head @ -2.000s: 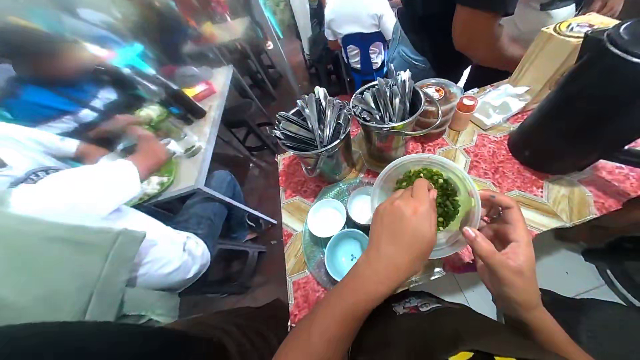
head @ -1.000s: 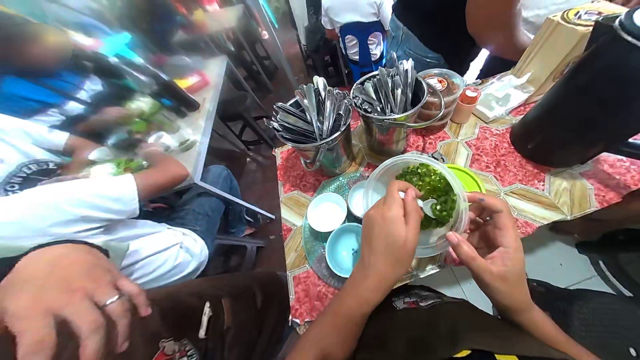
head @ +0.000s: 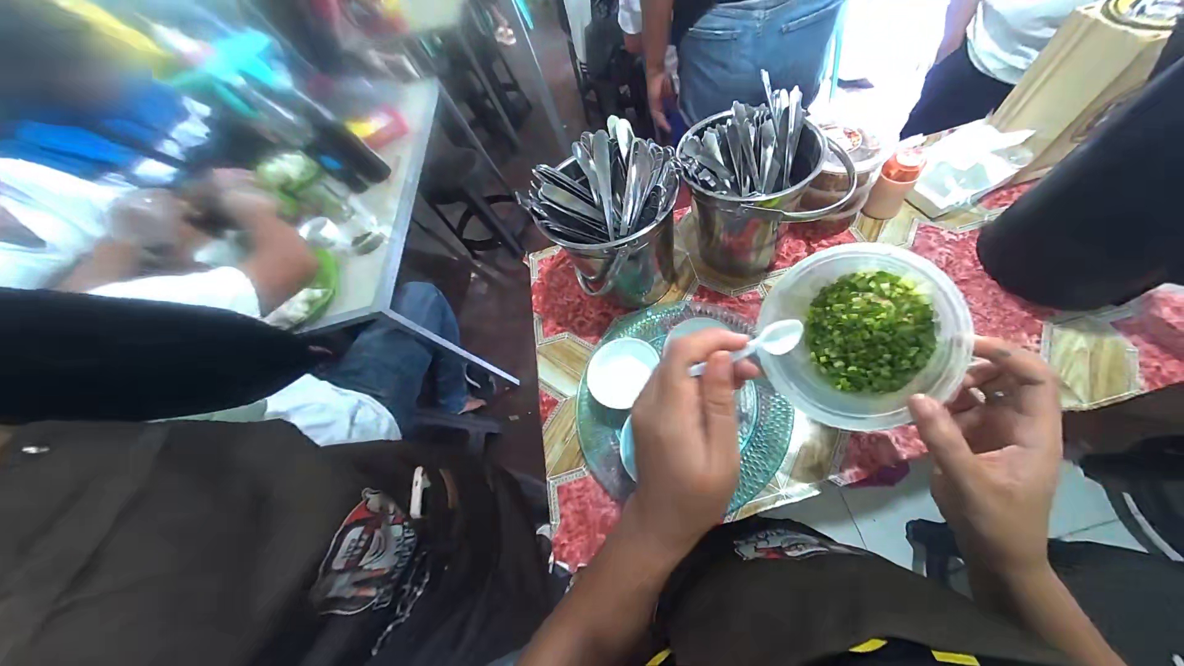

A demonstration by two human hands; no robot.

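My left hand [head: 689, 430] pinches a small white plastic spoon [head: 775, 339], its bowl just left of the chopped greens. A clear round plastic tub [head: 951, 388] holds chopped spring onions [head: 869, 331]; my right hand [head: 999, 444] grips its lower right rim. Under my left hand lies a teal patterned glass plate [head: 601, 462]. A small white bowl [head: 622, 373] stands on it, and a light blue bowl [head: 628, 448] is mostly hidden by that hand.
Two metal buckets of cutlery [head: 629, 268] [head: 735, 236] stand behind the plate. Beyond the tub are a sauce bottle [head: 893, 185], a napkin holder [head: 967, 171] and a black cylindrical container [head: 1091, 194]. A person in dark clothes stands close at left; others sit eating at another table [head: 398, 185].
The spoon has come out of the chopped greens to the tub's left edge. The green round thing behind the tub no longer shows. The co-worker's hand at lower left has left the view.
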